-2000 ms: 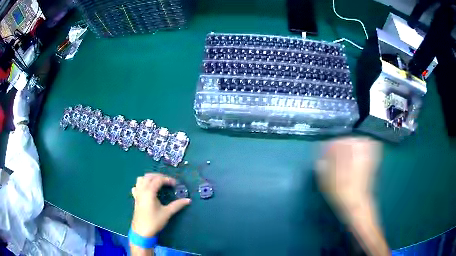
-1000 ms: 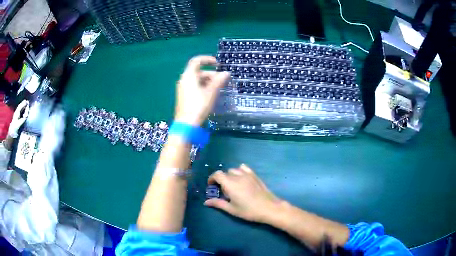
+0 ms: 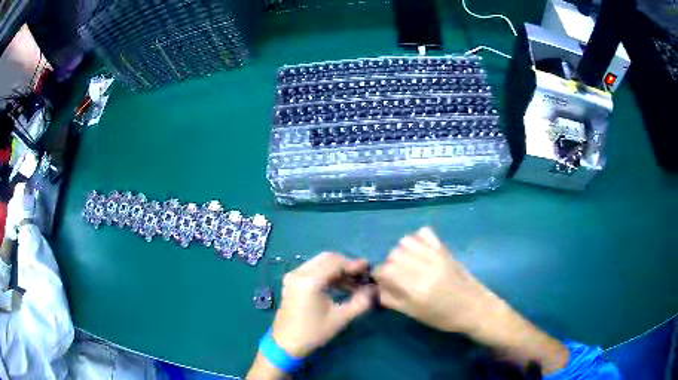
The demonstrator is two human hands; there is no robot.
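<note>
My left hand (image 3: 320,300), with a blue wrist band, and my right hand (image 3: 431,286) meet in front of me, fingertips together. Between the fingertips is a small dark part (image 3: 363,278), mostly hidden by the fingers; I cannot tell its shape. A cabled round module (image 3: 263,298) lies on the green mat just left of my left hand, its thin wire running upward. A row of small circuit boards (image 3: 178,221) lies edge to edge at the left.
Stacked clear blister trays (image 3: 390,174) with tiny black parts stand centre back. A white-grey screw feeder (image 3: 554,167) is at right, a ribbed tray stack (image 3: 171,44) back left, a black phone-like rectangle (image 3: 418,26) behind. Another person's white sleeve (image 3: 37,274) shows far left.
My left hand has come down from the clear trays to my right hand. My right hand has moved right, off the mat spot by the modules, and both hands now meet around a small dark part.
</note>
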